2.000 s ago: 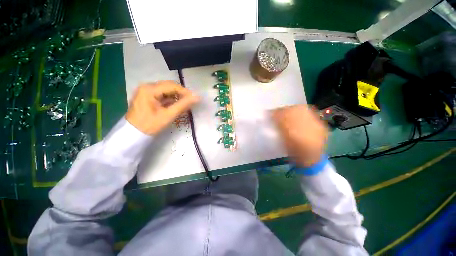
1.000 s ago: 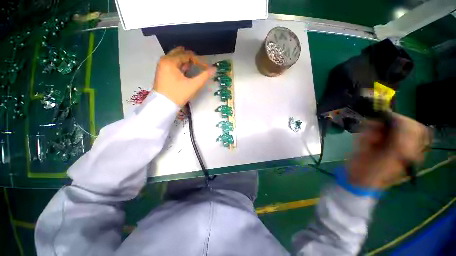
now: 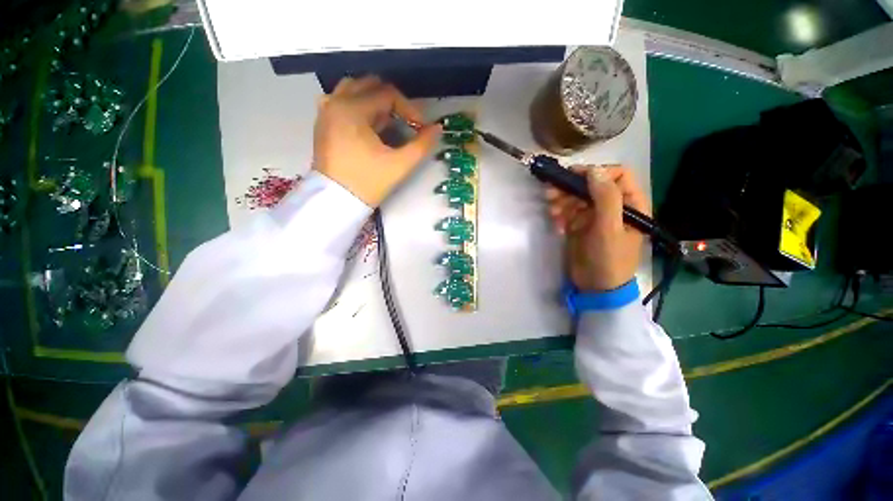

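Note:
Several small green circuit boards (image 3: pixel 455 230) stand in a row on a narrow tan strip (image 3: pixel 471 256) on the white sheet. My left hand (image 3: pixel 377 137) is at the left of the far end board, thumb and forefinger pinched; a thin piece seems to lie between them, too small to tell what. My right hand (image 3: pixel 602 220) holds the soldering iron (image 3: pixel 563 176) like a pen from the right. Its tip is at the right edge of the far end board. Red lead wires (image 3: pixel 269 189) lie loose at the left, partly hidden by my left sleeve.
A round can with silvery scraps (image 3: pixel 597 98) stands at the far right of the sheet. A black body with a white top (image 3: pixel 411 24) is at the far edge. The black soldering station (image 3: pixel 725 256) is at right. A black cable (image 3: pixel 384 279) crosses the sheet. Board clusters (image 3: pixel 93 284) lie left.
My right hand, blurred near the station one second ago, has come left over the sheet with the iron. My left hand stays pinched by the far end board. The view has shifted slightly.

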